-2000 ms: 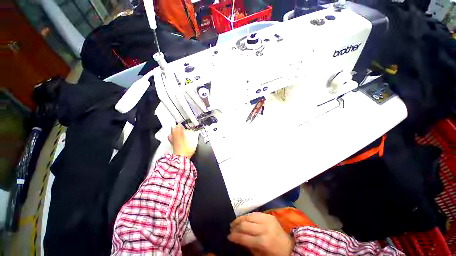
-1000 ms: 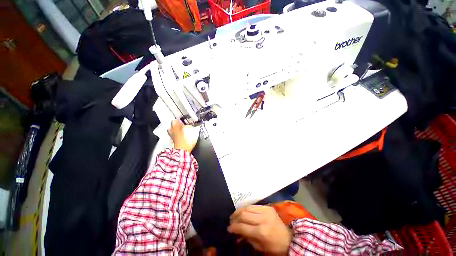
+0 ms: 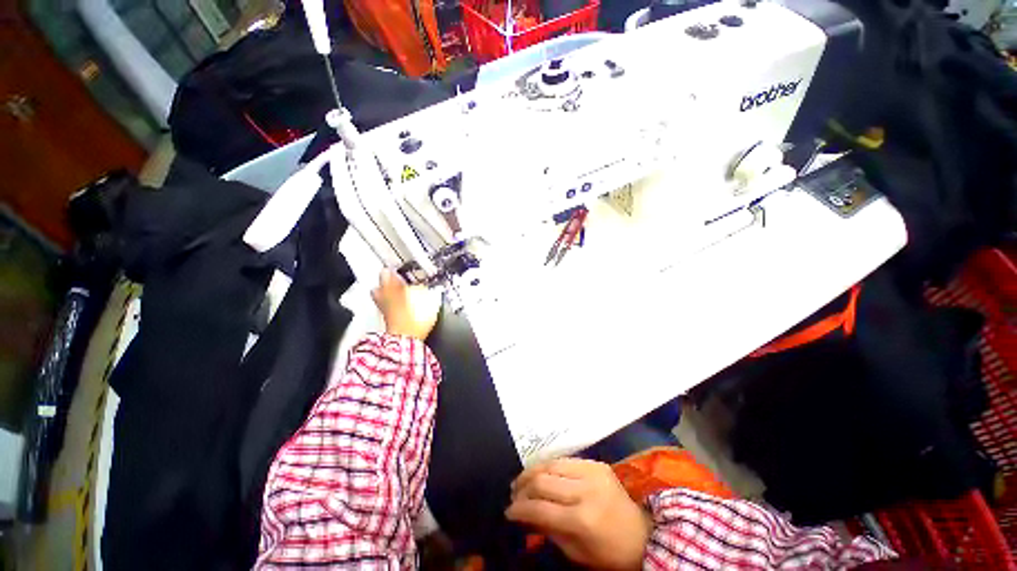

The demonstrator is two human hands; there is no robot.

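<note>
A black fabric strip (image 3: 466,413) runs from under the left end of the white "brother" sewing machine (image 3: 625,123) down over the table's front edge. My left hand (image 3: 406,307) lies at the strip's upper end, close to the presser foot area; its fingertips and the needle are hard to make out. My right hand (image 3: 582,513) pinches the strip's right edge low down, just below the table corner. Red and dark thread snips (image 3: 568,236) lie under the machine arm.
Black cut pieces (image 3: 184,368) are heaped left of the machine. Black garment pieces with orange trim (image 3: 859,413) lie right of the white table (image 3: 669,335). Red baskets stand behind (image 3: 530,31) and at the right (image 3: 998,368). Orange fabric (image 3: 675,474) shows beside my right hand.
The view has shifted slightly. Both hands stay in nearly the same places on the strip, and little else has visibly moved.
</note>
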